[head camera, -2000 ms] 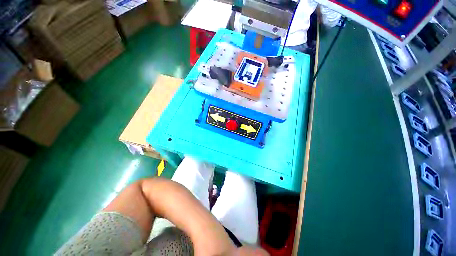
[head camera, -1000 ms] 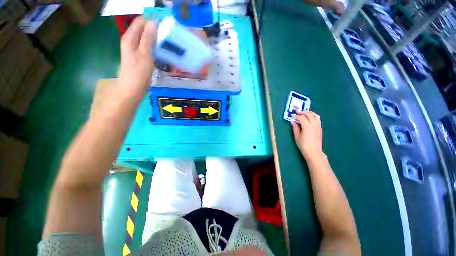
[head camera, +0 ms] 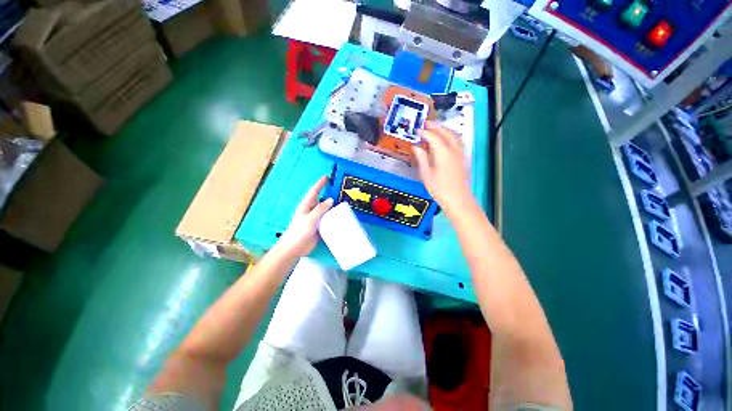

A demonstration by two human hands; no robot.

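A white and dark plastic housing [head camera: 405, 118] lies in the orange-brown fixture [head camera: 396, 145] on the perforated bed plate [head camera: 345, 100]. My right hand [head camera: 443, 163] has its fingertips and thumb at the housing's lower right corner. My left hand [head camera: 308, 222] holds a plain white cover [head camera: 347, 236] by its upper left edge, low in front of the press base. My left fingertips are near the left side of the blue press base [head camera: 353, 215]. The press head [head camera: 443, 36] is raised behind the fixture.
Dark clamps [head camera: 363, 127] flank the fixture. The control box [head camera: 634, 24] hangs at the upper right. The conveyor belt [head camera: 642, 317] carries several housings. A flat carton [head camera: 233, 181] lies left of the turquoise table. Another person's hand [head camera: 592, 63] shows at the belt.
My right hand has moved from the green bench to the fixture, with a housing now there. My left hand has come down from above the fixture, holding the white cover. The view has shifted.
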